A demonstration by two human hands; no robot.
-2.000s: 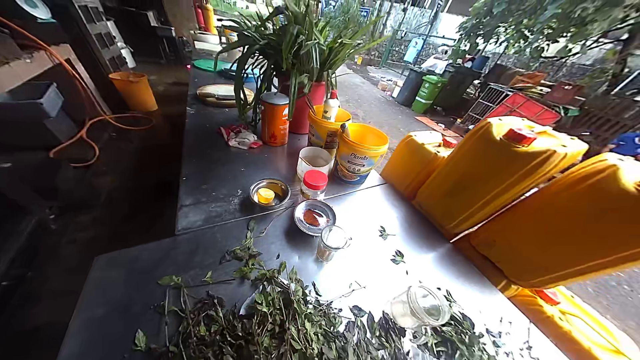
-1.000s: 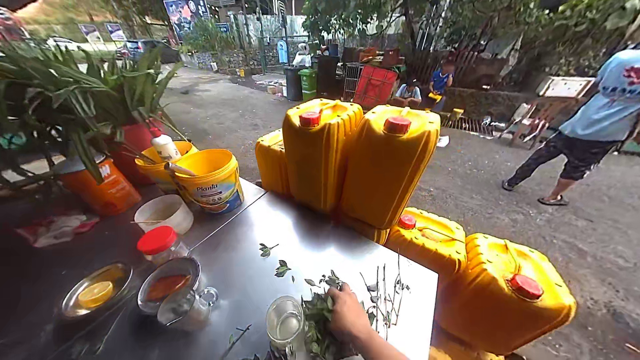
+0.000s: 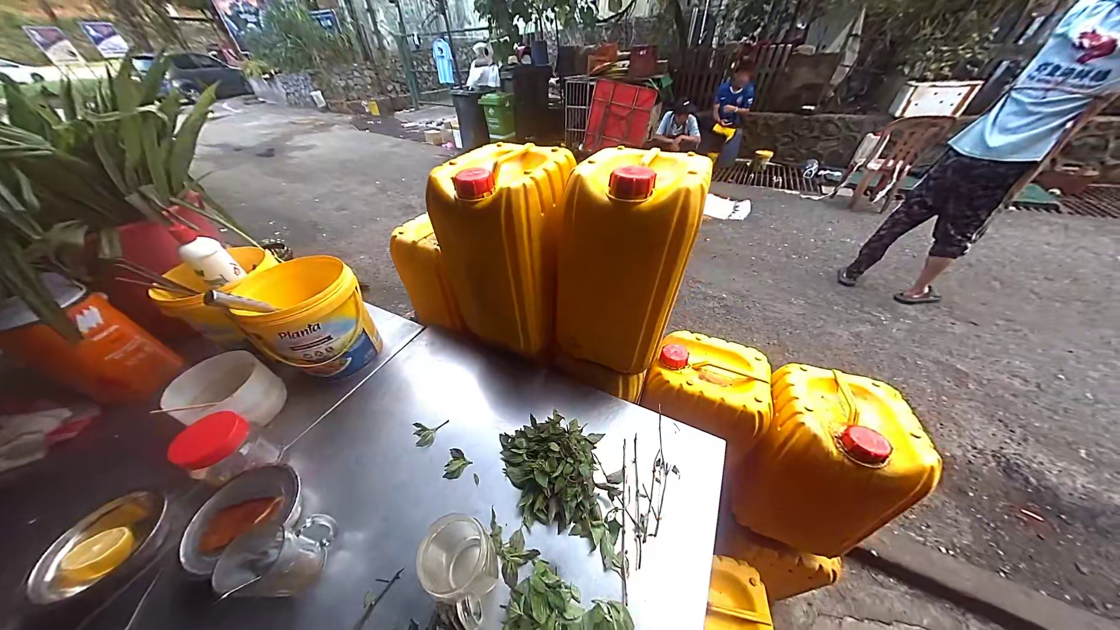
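Note:
Neither of my hands shows in the head view now. On the metal table (image 3: 385, 420) lies a heap of green leaves (image 3: 551, 468), with more leafy sprigs (image 3: 547, 599) nearer the bottom edge. Thin bare stems (image 3: 643, 490) lie to the right of the heap. An empty-looking glass mug (image 3: 457, 560) stands left of the leaves. Farther left are a second glass mug (image 3: 280, 564), a metal bowl with a reddish content (image 3: 241, 521), a metal dish with a cut yellow fruit (image 3: 96, 556) and a red-lidded jar (image 3: 210, 442).
Yellow jerrycans (image 3: 499, 254) with red caps stand beyond and right of the table. At the left are a yellow bucket (image 3: 306, 315), a white tub (image 3: 223, 389), an orange container (image 3: 114, 350) and a leafy plant (image 3: 96, 149). A person (image 3: 989, 149) stands on the pavement; others are farther back.
A hand was on the leaves about one second ago and is out of view now. The view has swung right since the earliest frame. The standing person's legs are still in view.

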